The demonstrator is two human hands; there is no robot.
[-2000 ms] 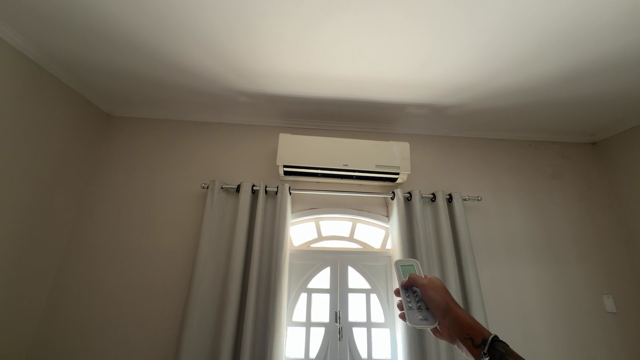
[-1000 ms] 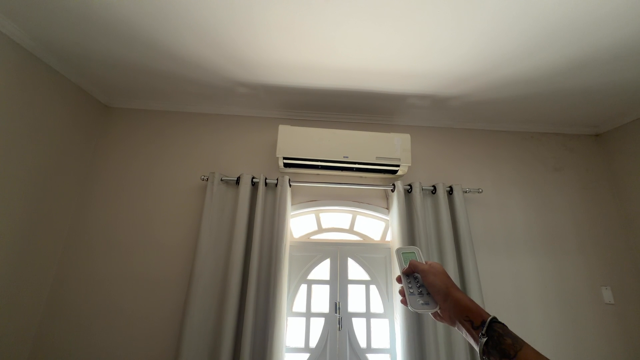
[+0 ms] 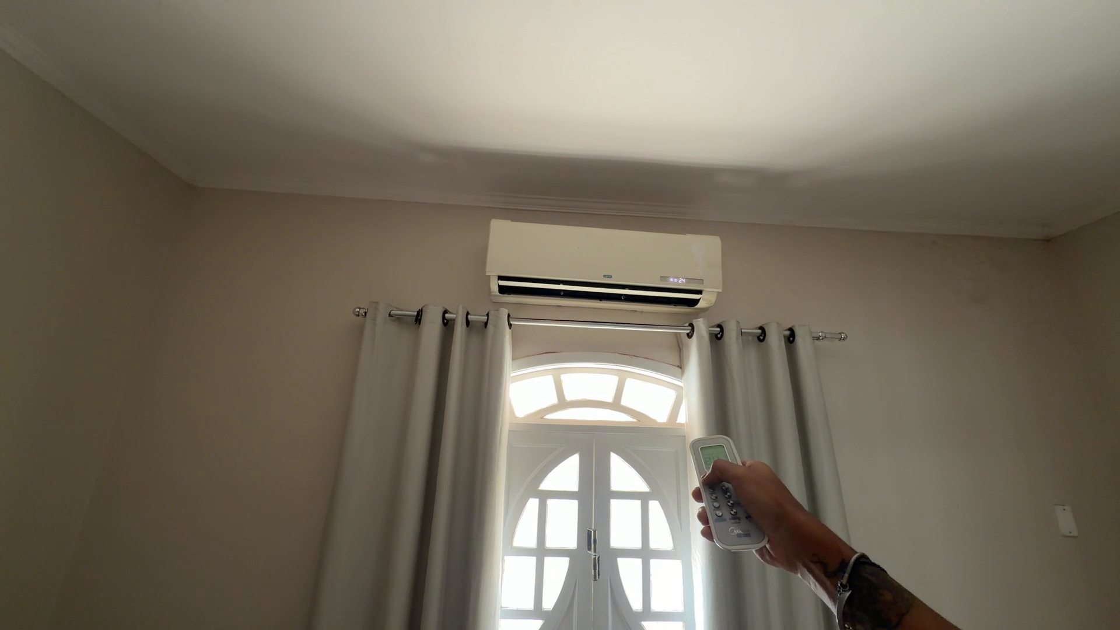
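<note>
My right hand [image 3: 759, 507], with a bracelet at its wrist, holds a white air conditioner remote control [image 3: 738, 530] upright at the lower right. The thumb lies on the remote just below its greenish screen, and the fingers wrap around its far side. Above and beyond it, a white split air conditioner [image 3: 595, 251] is mounted high on the wall. Its lower louver stands ajar over a dark slot, and a small display glows at its right front. My left hand is out of view.
Grey curtains [image 3: 416, 490] hang by rings from a metal rod [image 3: 604, 325] below the air conditioner. Between them stands a white double door [image 3: 549, 446] with glass panes and an arched window [image 3: 588, 386] on top. A white wall plate [image 3: 1065, 521] is at the far right.
The small display on the air conditioner, unlit in both earlier frames, is now lit. My right hand still holds the remote, with the thumb on its face.
</note>
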